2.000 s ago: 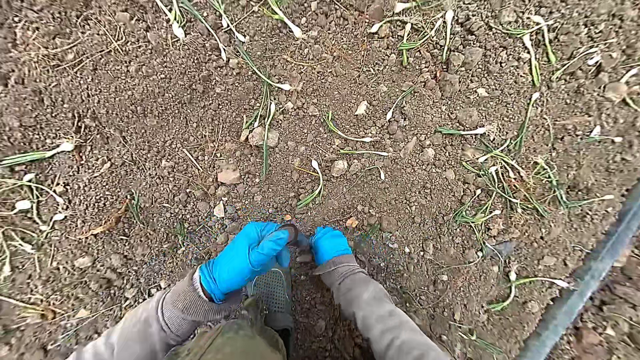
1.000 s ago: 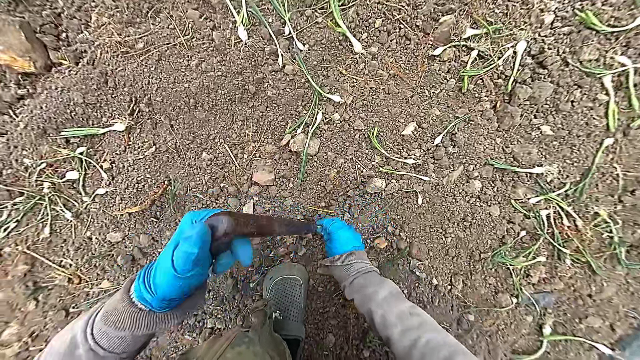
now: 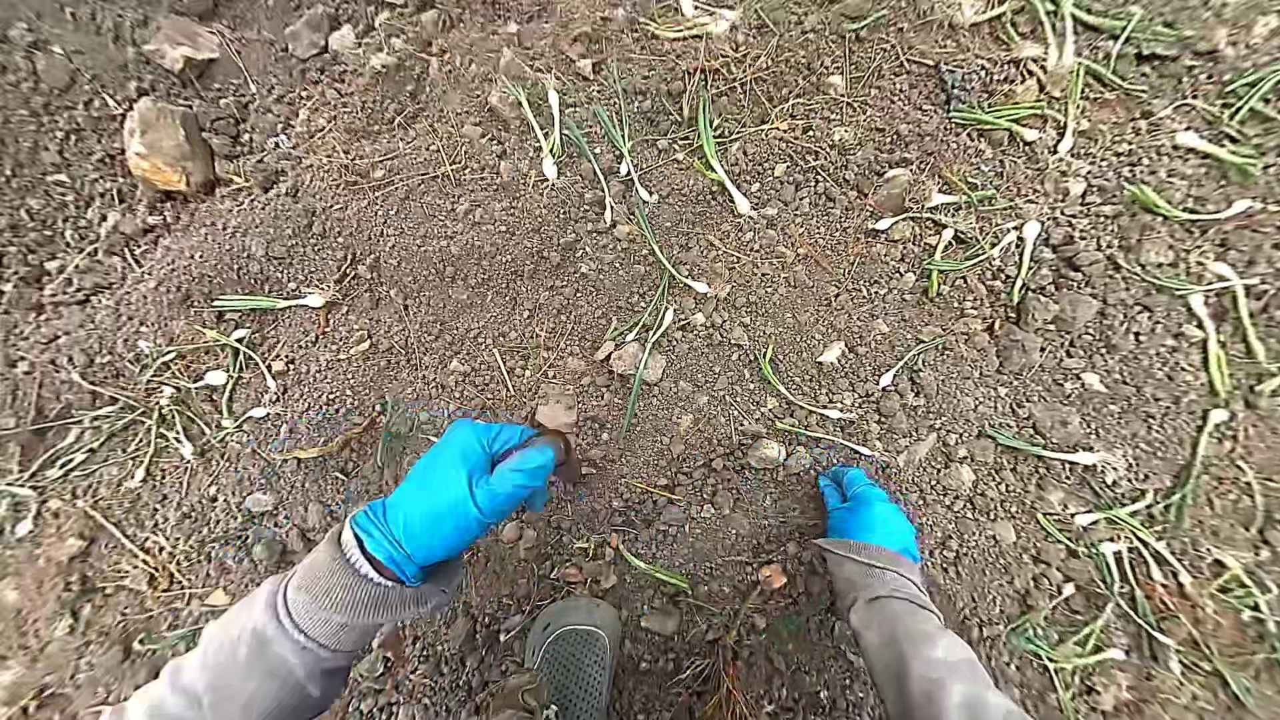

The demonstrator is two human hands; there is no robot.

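My left hand (image 3: 455,495), in a blue glove, is closed around a dark, worn tool (image 3: 560,455), seen nearly end-on; its exact kind is unclear. My right hand (image 3: 868,512), also gloved in blue, is low over the soil at the right, fingers pointing down and together; whether it holds anything is hidden. Just above it lie a thin onion seedling (image 3: 825,436) and another green-topped seedling with a white bulb (image 3: 800,395). A single green leaf (image 3: 652,570) rests on the soil between my hands.
Loose onion seedlings lie in a heap at the left (image 3: 165,410) and in a tangle at the lower right (image 3: 1130,570). A large stone (image 3: 168,147) sits at the upper left. My clog (image 3: 575,655) is on the soil between my forearms. Small stones dot the ground.
My hands have moved apart. The dark tool, which spanned between them one second ago, now points away from my right hand and looks foreshortened. The view has shifted.
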